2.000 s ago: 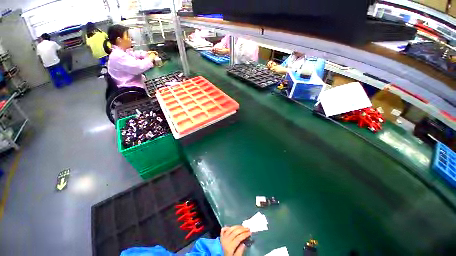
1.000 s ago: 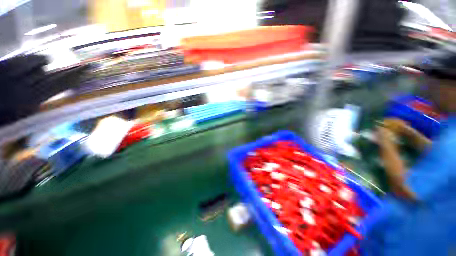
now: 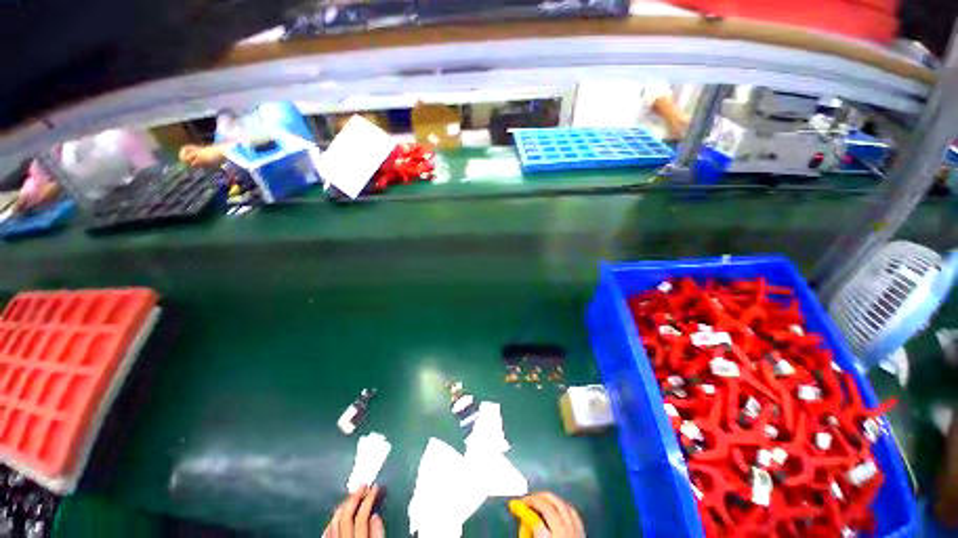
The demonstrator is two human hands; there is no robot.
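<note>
My left hand point(image 3: 355, 515) is cut off by the bottom edge; a small dark thing touches its fingertips, and its grip is unclear. My right hand point(image 3: 550, 517), with yellow finger cots, is also cut off; whether it holds anything is unclear. White paper pieces point(image 3: 446, 489) lie between and above the hands. A small black part with a white label point(image 3: 355, 412) lies left of them. Another small black-and-gold part point(image 3: 459, 402) touches the papers' upper end. A black holder point(image 3: 534, 355) with small gold pieces lies further right, near a cream box point(image 3: 587, 409).
A blue bin point(image 3: 620, 384) heaped with red branched parts point(image 3: 772, 405) stands at right, a white fan point(image 3: 888, 299) beyond it. Red-orange grid trays point(image 3: 74, 368) are stacked at left. Across the bench are a light-blue grid tray point(image 3: 594, 149), a black tray point(image 3: 158, 198) and people's hands.
The view has swung right, then partly back left and steadied. Both hands now show at the bottom edge; neither was visible one second ago. The person in blue at right is out of view.
</note>
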